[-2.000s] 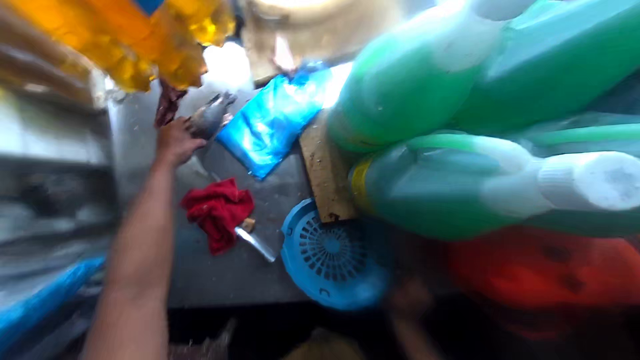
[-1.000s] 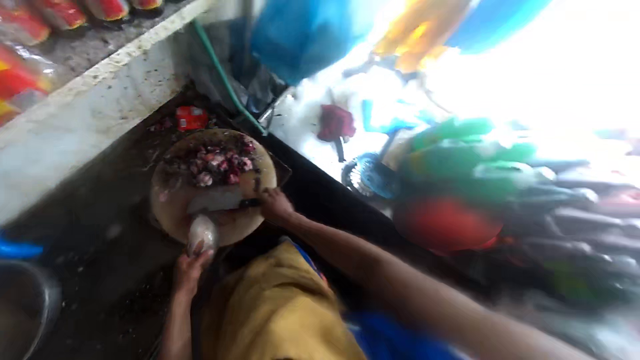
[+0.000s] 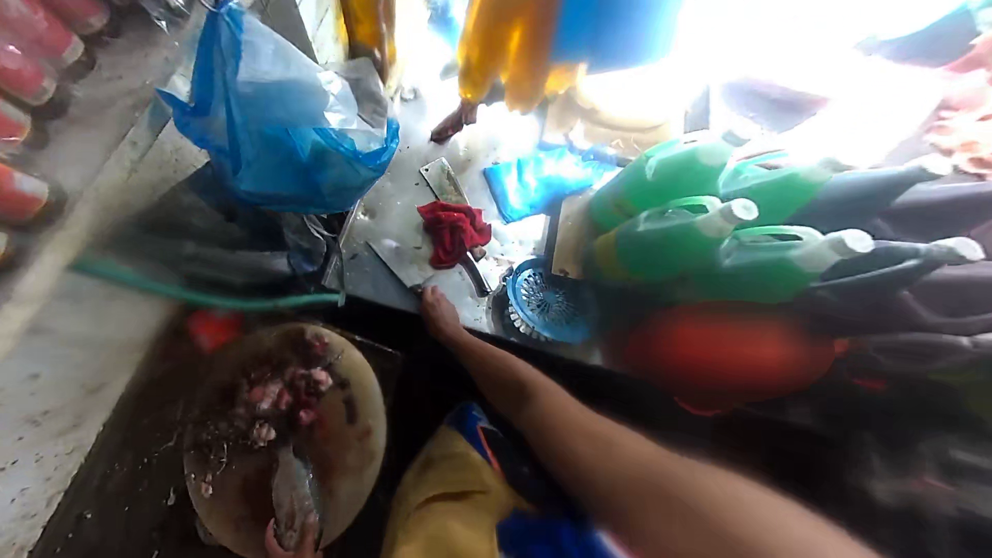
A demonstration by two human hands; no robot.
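Note:
My left hand (image 3: 293, 542), at the bottom edge, grips the end of a silvery fish (image 3: 294, 488) that lies on a round chopping block (image 3: 360, 434). Beside the fish are heaped dark red fish scraps (image 3: 279, 395). My right hand (image 3: 440, 310) is closed round the handle of a knife, its broad blade (image 3: 394, 265) flat at the front edge of the metal counter (image 3: 368, 209). A red cloth (image 3: 453, 232) on the counter partly covers a cleaver (image 3: 444, 182); a dark handle (image 3: 474, 277) sticks out below the cloth.
A blue plastic bag (image 3: 271, 147) stands at the counter's left end, with a green hose (image 3: 201, 298) below. Right of the cloth are a blue plastic basket (image 3: 550, 302), a blue packet (image 3: 535, 182), green jugs (image 3: 666, 240) and a red container (image 3: 728, 353). Another person's hand (image 3: 457, 120) is beyond.
My right hand, with the knife, has moved from the chopping block to the counter's edge. My left hand still holds the fish at the block. The view has shifted greatly.

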